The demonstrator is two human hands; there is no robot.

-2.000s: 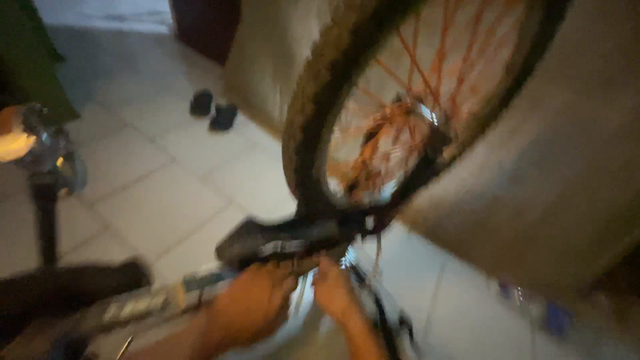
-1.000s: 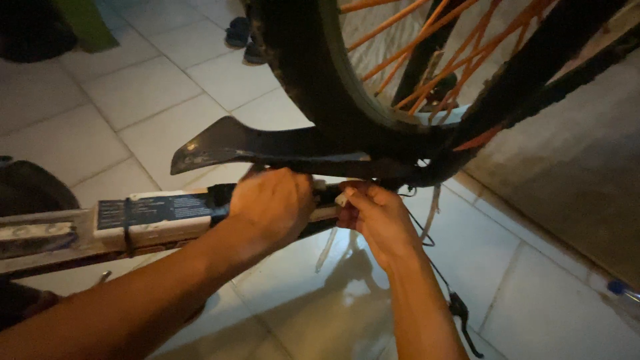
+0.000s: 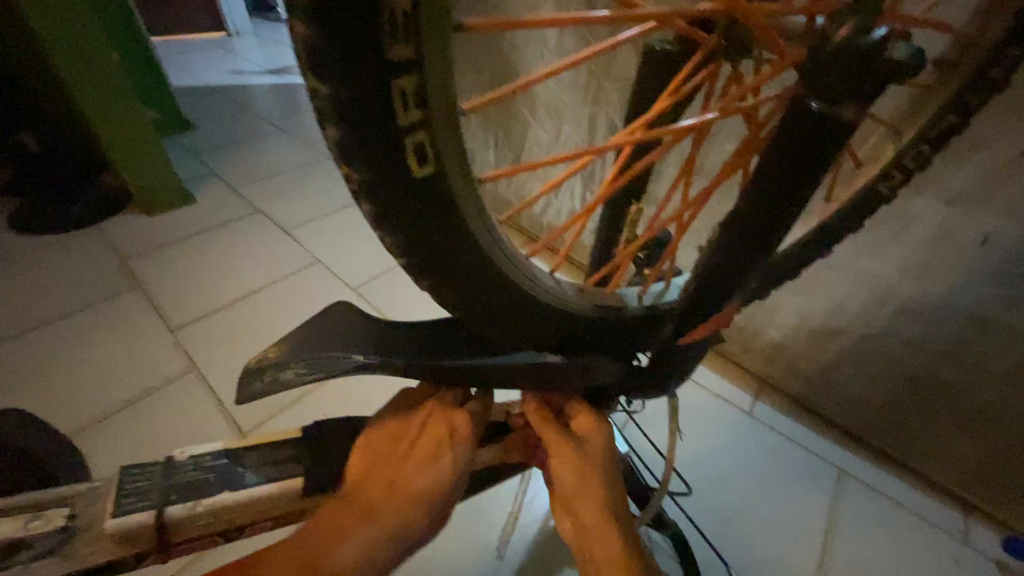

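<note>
A bicycle stands upside down, its tire (image 3: 384,160) and orange spokes (image 3: 624,160) above my hands. Just under the black plastic mudguard (image 3: 448,352), my left hand (image 3: 416,456) lies over the frame tube, its fingertips curled around something small that I cannot make out. My right hand (image 3: 580,472) meets it from the right, thumb and fingers pinched on a small pale piece (image 3: 506,411) between the hands. A printed box-like pack (image 3: 216,480) is strapped along the tube, beside a black wrap (image 3: 328,452) left of my left hand. Thin cables (image 3: 664,480) hang right of my right hand.
The black fork leg (image 3: 776,192) slopes up at the right, in front of a grey wall (image 3: 896,320). Green posts (image 3: 120,104) stand at the upper left on the tiled floor (image 3: 264,248). A dark round object (image 3: 36,452) is at the left edge.
The view has moved much closer to the wheel since the oldest frame. Both hands stay together beneath the mudguard. Finer finger changes are too blurred to tell.
</note>
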